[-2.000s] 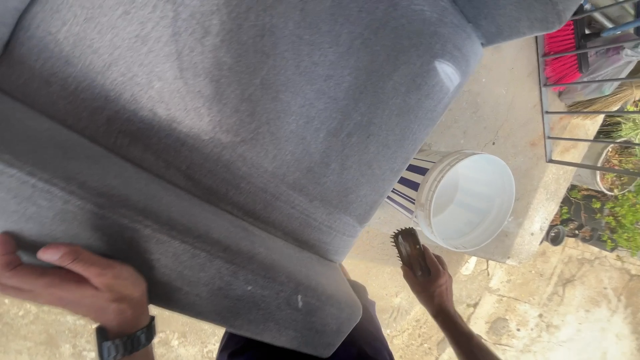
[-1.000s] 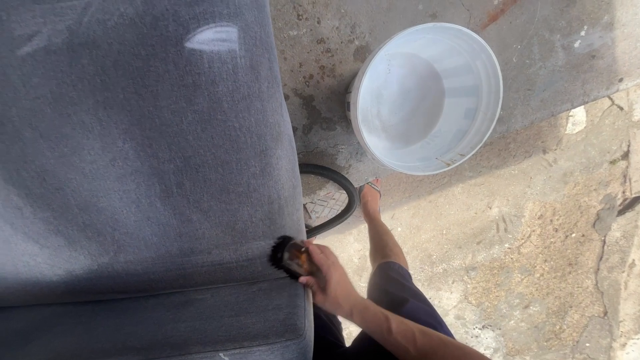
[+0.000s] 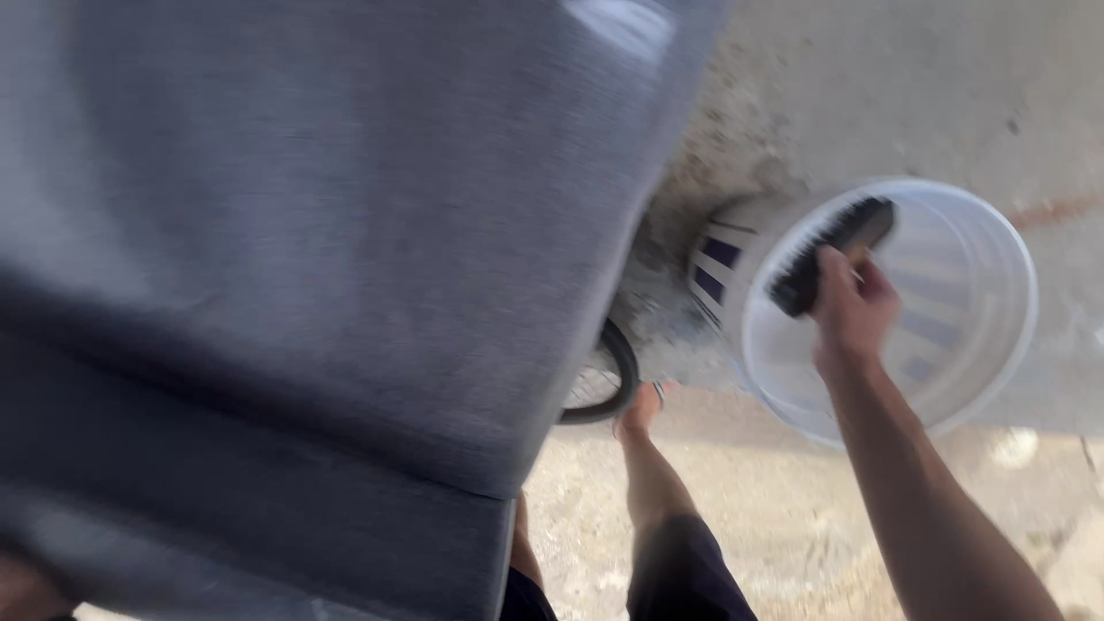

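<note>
My right hand [image 3: 854,310] grips a dark-bristled scrub brush [image 3: 832,254] at the mouth of a white plastic bucket [image 3: 1018,336] with dark blue stripes on its side. The brush is held over the bucket's opening, bristles facing up and left. Gray upholstered furniture [image 3: 371,216], with a seam near its lower edge, fills the left side of the view, and a pale patch [image 3: 625,26] shows near its top right. At the bottom left corner, a blurred part of my left hand [image 3: 30,578] lies by the furniture's edge; its fingers are not clear.
Part of a black-tired wheel [image 3: 625,371] shows beneath the furniture's right edge. My foot [image 3: 640,405] rests beside it. Rough concrete ground [image 3: 776,509] spreads below the bucket.
A second ago the brush was at the furniture's right edge; my right hand has moved it right to the bucket. My left hand, out of view then, is partly in view again.
</note>
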